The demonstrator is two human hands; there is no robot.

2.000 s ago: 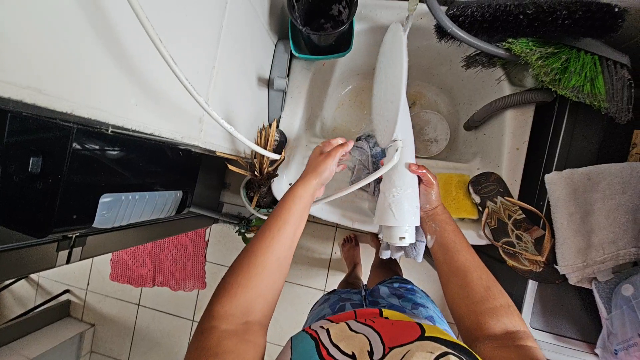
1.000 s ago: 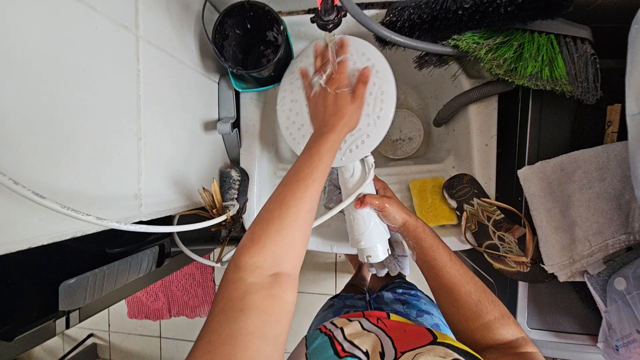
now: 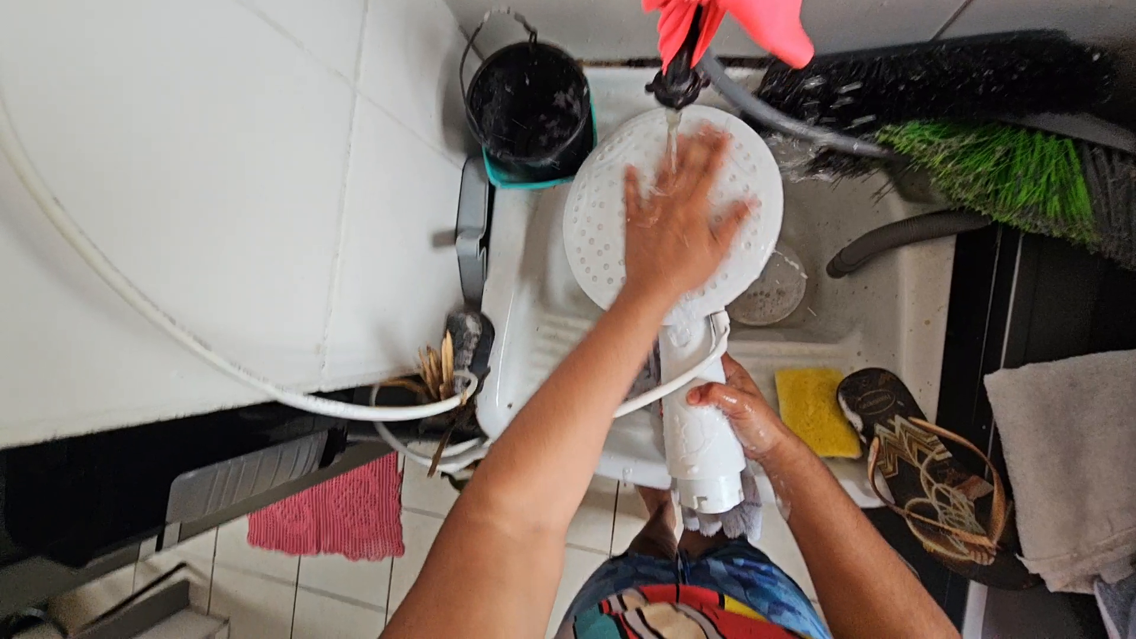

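Note:
A white electric shower head (image 3: 595, 222) with a wide, round, perforated face lies over the laundry sink (image 3: 905, 311). My left hand (image 3: 679, 222) rests on that face with its fingers spread, slightly blurred, under water running from the dark faucet (image 3: 679, 87). Lower down, my right hand (image 3: 745, 408) is wrapped around the white cylindrical body (image 3: 701, 444) of the shower, and its skin is wet. A white hose (image 3: 679, 382) curves from the neck of the shower to the left. Below the body, part of a grey cloth (image 3: 750, 515) shows.
A black bucket (image 3: 528, 111) stands at the sink's back left corner. Brooms with black (image 3: 941, 80) and green bristles (image 3: 994, 173) lie at the back right. A yellow sponge (image 3: 815, 413), flip-flops (image 3: 932, 470) and a grey towel (image 3: 1065, 461) are at the right. A grey drain hose (image 3: 905, 235) enters the sink.
Two seconds ago the shower head was seen edge-on; now its perforated face is turned up. My left hand has moved from beside the hose onto the face. My right hand still holds the body.

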